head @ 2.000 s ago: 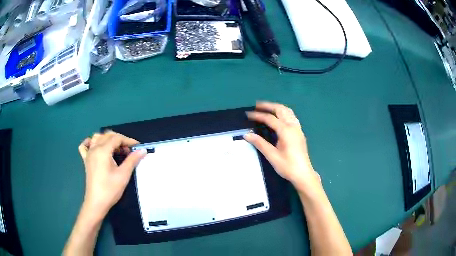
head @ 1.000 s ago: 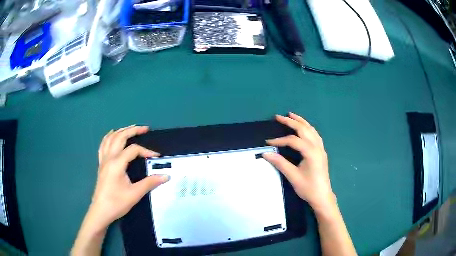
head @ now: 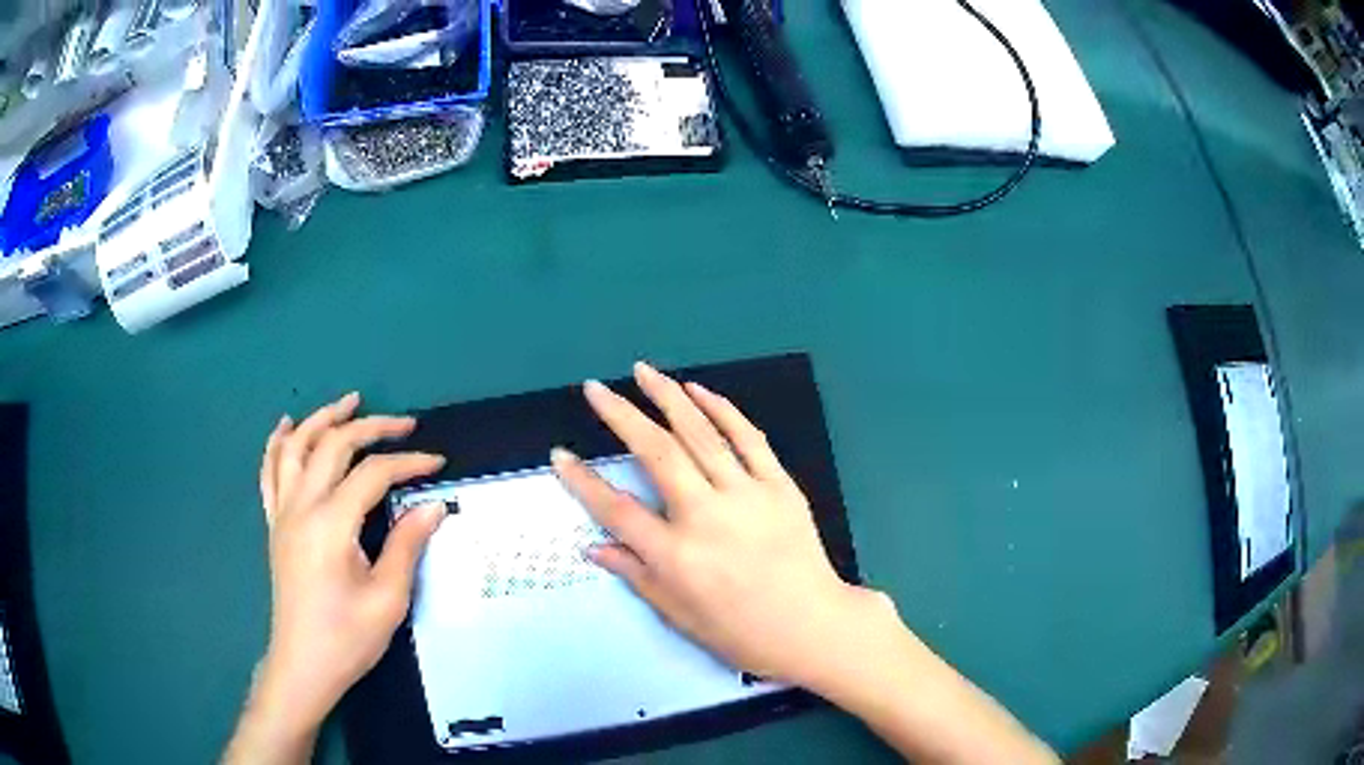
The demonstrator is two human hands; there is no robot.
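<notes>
A silver laptop (head: 524,643) lies bottom side up on a black foam mat (head: 733,386), with dotted vent holes and black feet showing. My left hand (head: 337,546) is at its upper left corner, thumb on the cover and fingers curved at the edge. My right hand (head: 718,531) lies spread over the cover's upper right part and hides that corner. An electric screwdriver (head: 778,90) lies at the back, its bit pointing towards me.
Behind are a screw tray (head: 613,117), a screw tub (head: 401,150), a blue parts bin (head: 397,105), a label sheet (head: 177,254) and a foam stack (head: 980,82). Another laptop (head: 1257,463) lies on a mat at the right. A mat edge (head: 18,598) shows at far left.
My right hand has moved left from the upper right corner onto the cover. My left hand stays at the upper left corner. The camera view has shifted.
</notes>
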